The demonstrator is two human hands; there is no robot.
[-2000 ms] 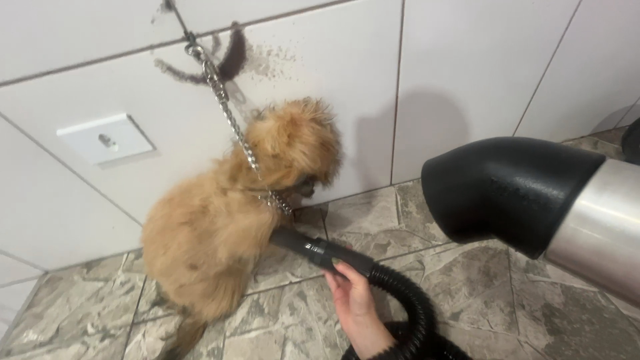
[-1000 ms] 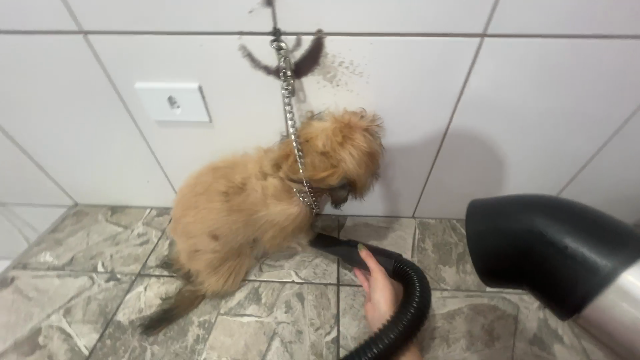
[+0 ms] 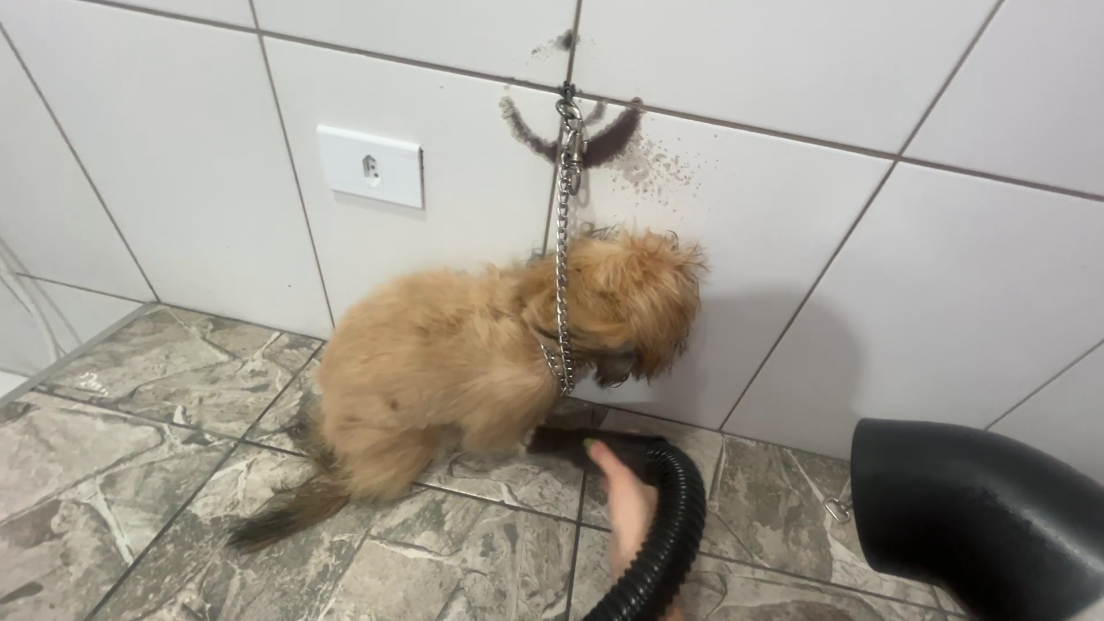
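Note:
A small tan dog [image 3: 440, 354] with scruffy fur and a dark-tipped tail sits against the wall, its head turned to the right. A metal chain [image 3: 562, 259] runs from the wall down to its neck. My right hand [image 3: 630, 509] comes in from the bottom edge and holds a black dryer nozzle [image 3: 561, 442], whose tip is low by the dog's chest and front legs. The ribbed black hose [image 3: 677, 517] curves down over the wrist and partly covers the hand. My left hand is not in view.
At the right is a large black elbow pipe [image 3: 966, 509]. A white power socket [image 3: 371, 166] is on the tiled wall [image 3: 802, 78], left of a dark stain [image 3: 614, 138] behind the chain. Stone-patterned tiles [image 3: 431, 561] lie under the dog. A small metal piece [image 3: 837, 509] lies near the pipe.
The dog's head, raised two seconds ago, now hangs lower. My right hand still holds the nozzle by its chest. The view has shifted and tilted.

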